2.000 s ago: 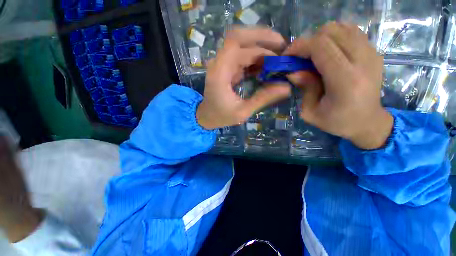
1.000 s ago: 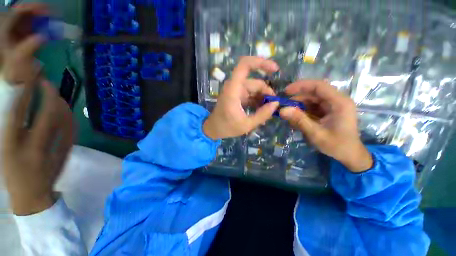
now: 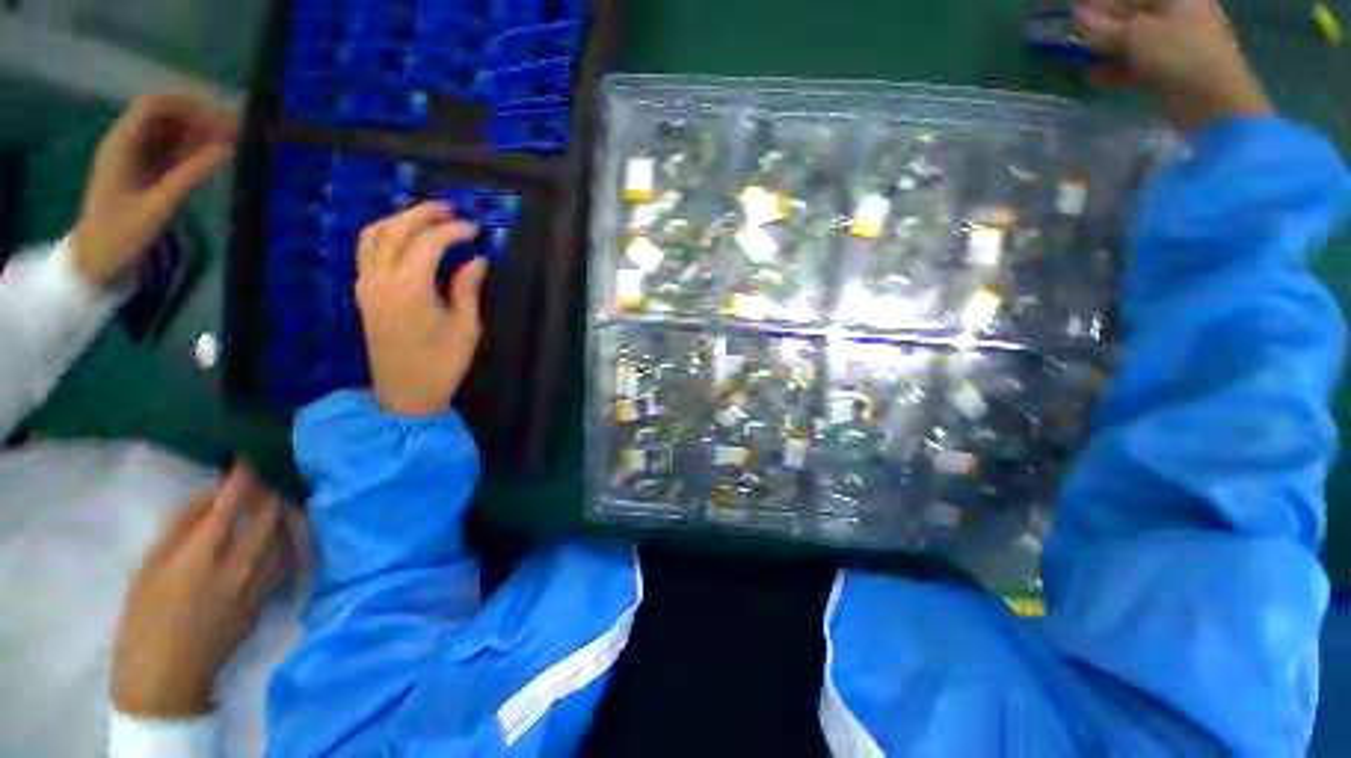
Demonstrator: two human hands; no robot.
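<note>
My left hand (image 3: pixel 418 319) is over the black tray (image 3: pixel 511 430), its thumb and fingers apart. Its fingertips are beside a blue housing (image 3: pixel 492 210); whether they touch it is hard to tell. My right hand (image 3: pixel 1171 52) is blurred at the top right, beyond the clear tray. Its fingertips are on a dark blue unit (image 3: pixel 1061 33), partly cut off by the top edge. The clear compartment tray (image 3: pixel 889 101) lies in front of me with many small boards and white-and-yellow batteries in its pockets.
More blue housings (image 3: pixel 356 59) stand in rows in the black tray. On the left are a co-worker's two hands (image 3: pixel 148 185) in white sleeves. A dark flat object (image 3: pixel 160 289) lies by the black tray's left side. My right sleeve covers the clear tray's right edge.
My hands have parted. The right went up and right with the blue unit, the left moved left to the black tray. The co-worker's hands have shifted.
</note>
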